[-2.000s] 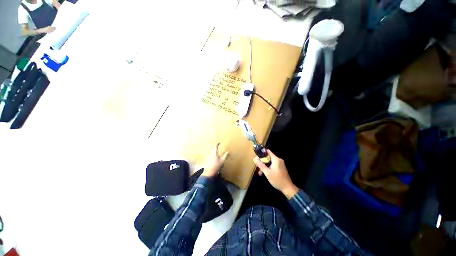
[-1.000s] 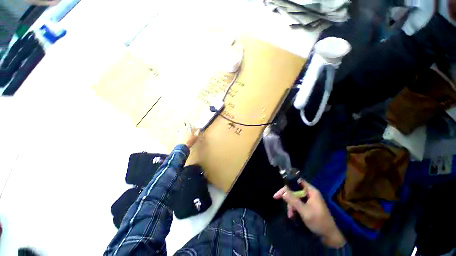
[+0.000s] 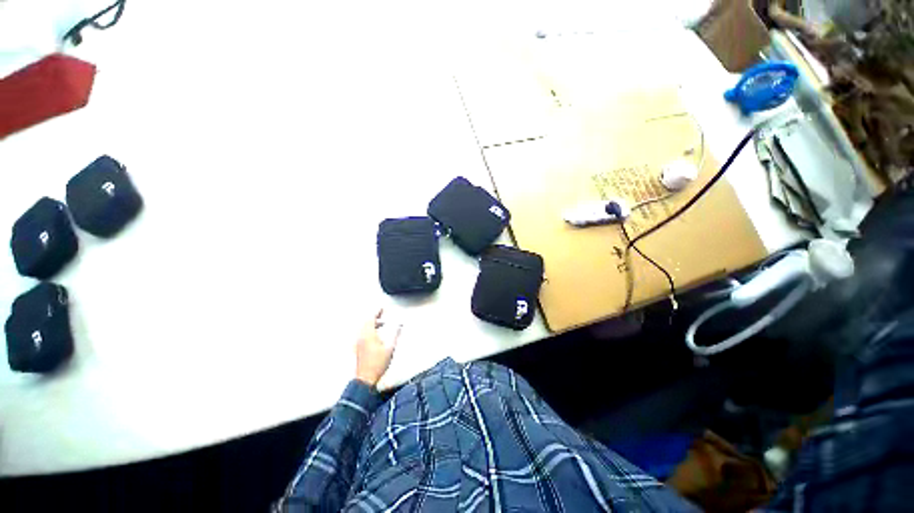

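Observation:
Three small black zipped bags with white logos lie near each other in front of me: one at left [image 3: 409, 257], one behind it [image 3: 468, 214] and one at right [image 3: 508, 288], beside the cardboard sheet. My left hand [image 3: 374, 351] is over the table's front edge, just below the left bag, with fingers apart and touching no bag. It appears empty. My right hand is not in view; a dark sleeve shows at the right edge. The silver-ended tool is not visible.
Three more black bags [image 3: 104, 195] lie at far left near a red panel [image 3: 48, 92]. The cardboard [image 3: 561, 271] carries a white power strip [image 3: 591, 213] with cords and a round white adapter [image 3: 678, 175]. A white device with a curved hose [image 3: 764, 286] and a blue roll [image 3: 767, 87] are right.
The view has swung left, bringing the far-left bags and red panel in. My left hand has left the power strip. My right hand and the tool have gone out of view.

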